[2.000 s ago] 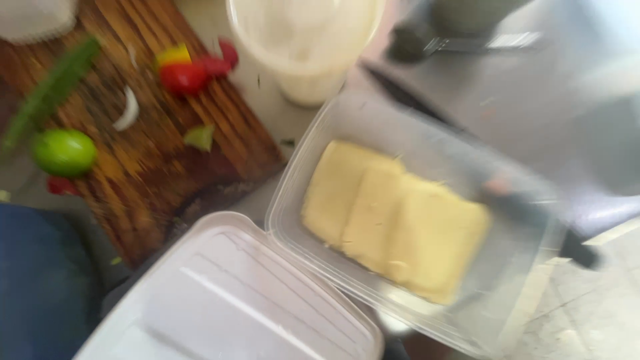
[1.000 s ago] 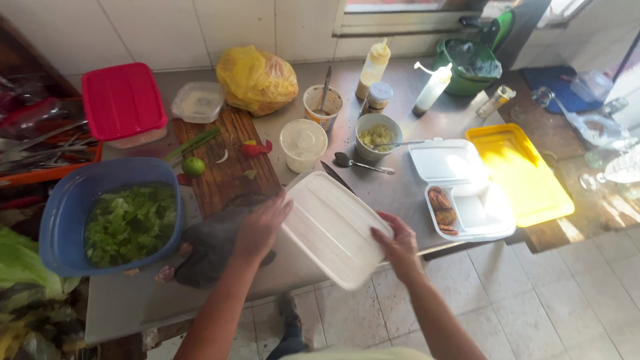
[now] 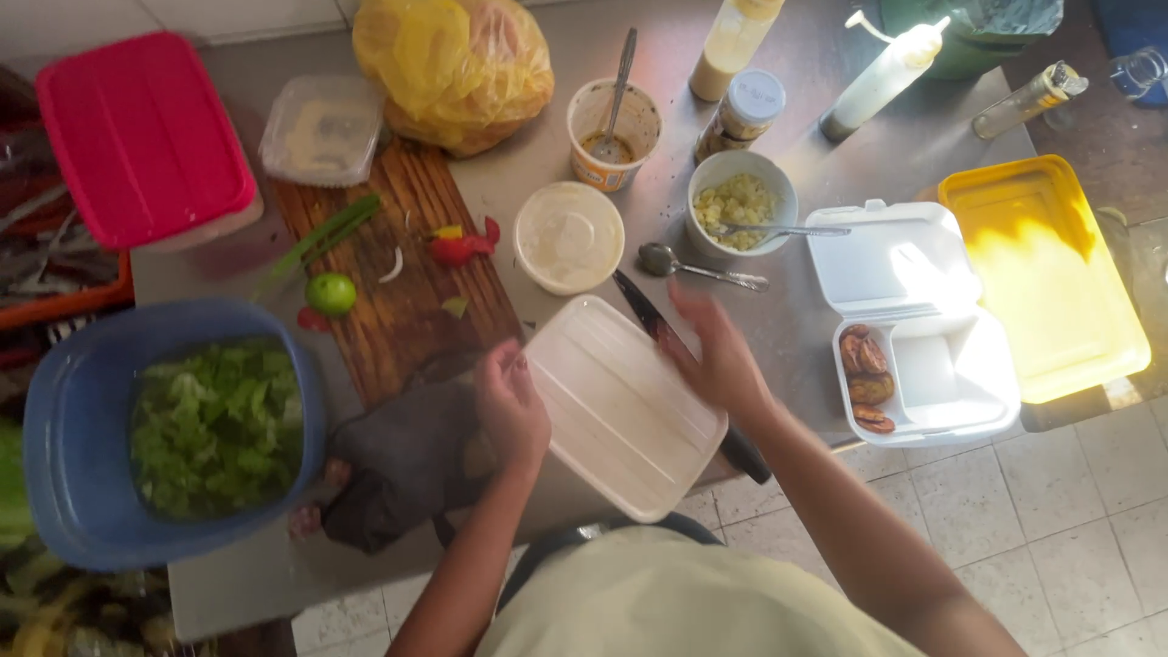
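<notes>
A plastic food container with its whitish lid on [image 3: 630, 411] lies on the steel counter near its front edge. My left hand [image 3: 513, 401] is at the lid's left edge, fingers bent; whether it grips the rim is unclear. Blurred, my right hand [image 3: 712, 356] is raised over the right side, its fingers apart and holding nothing. A black-handled knife [image 3: 748, 454] lies partly under the container, its dark blade showing beyond the upper right side. Just above is a metal spoon [image 3: 703, 272], near a round tub with a translucent lid [image 3: 568, 239].
Left stand a wooden cutting board [image 3: 374, 351] with a lime [image 3: 330, 294], a dark cloth [image 3: 401, 456] and a blue basin of leafy greens [image 3: 46, 438]. Right are a bowl of chopped food [image 3: 698, 228], a foam box [image 3: 999, 392] and a yellow tray [image 3: 1136, 338]. Squeeze bottles [image 3: 881, 78] stand behind.
The container was open, with yellow slabs inside, two seconds ago; its lid is on now. One second ago both hands were at the lid's sides; my right hand has since come off it.
</notes>
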